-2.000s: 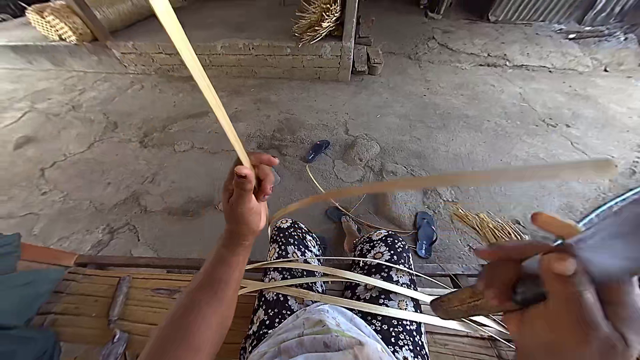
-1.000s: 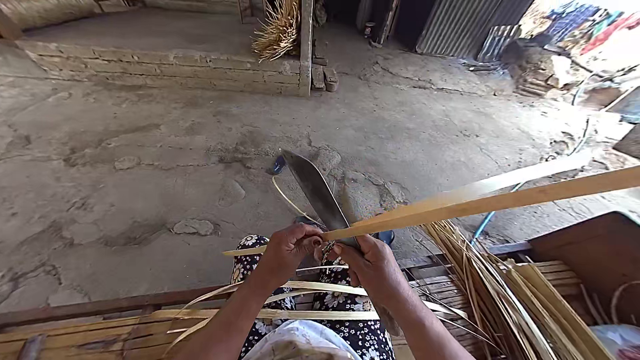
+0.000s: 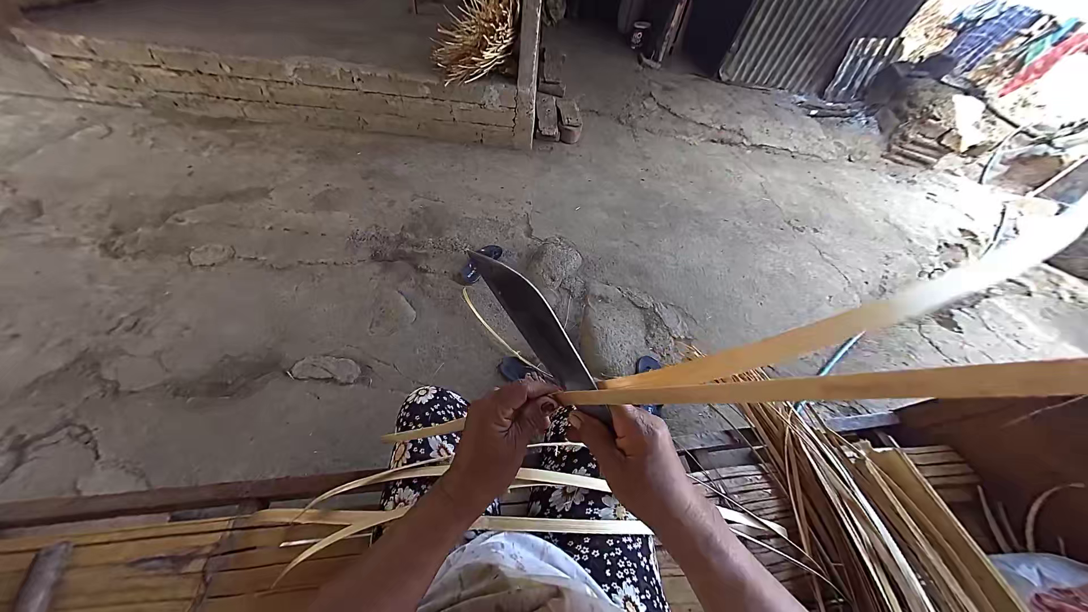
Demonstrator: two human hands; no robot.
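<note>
My left hand (image 3: 507,429) pinches a long bamboo strip (image 3: 807,387) near its left end, a short tail sticking out past the hand. My right hand (image 3: 631,446) is closed around a broad machete (image 3: 540,327), its grip hidden by the hand, the dark blade pointing up and to the left. Right of the blade the strip parts into two lengths that spread toward the right edge; the upper length (image 3: 765,340) blurs at its far end. Thin pale strips (image 3: 561,478) lie across my lap over flowered dark trousers.
I sit on a slatted bamboo bench (image 3: 110,561). A pile of split bamboo strips (image 3: 841,501) lies on it at the right. Dark blue sandals (image 3: 483,263) are on the cracked concrete floor. Beyond stand a low brick ledge (image 3: 280,93) with a bundle of sticks (image 3: 476,42) and a post (image 3: 527,76).
My hands have come together over my lap. The strip, upright in the left hand two seconds ago, now runs to the right across the blade. The view has swung right.
</note>
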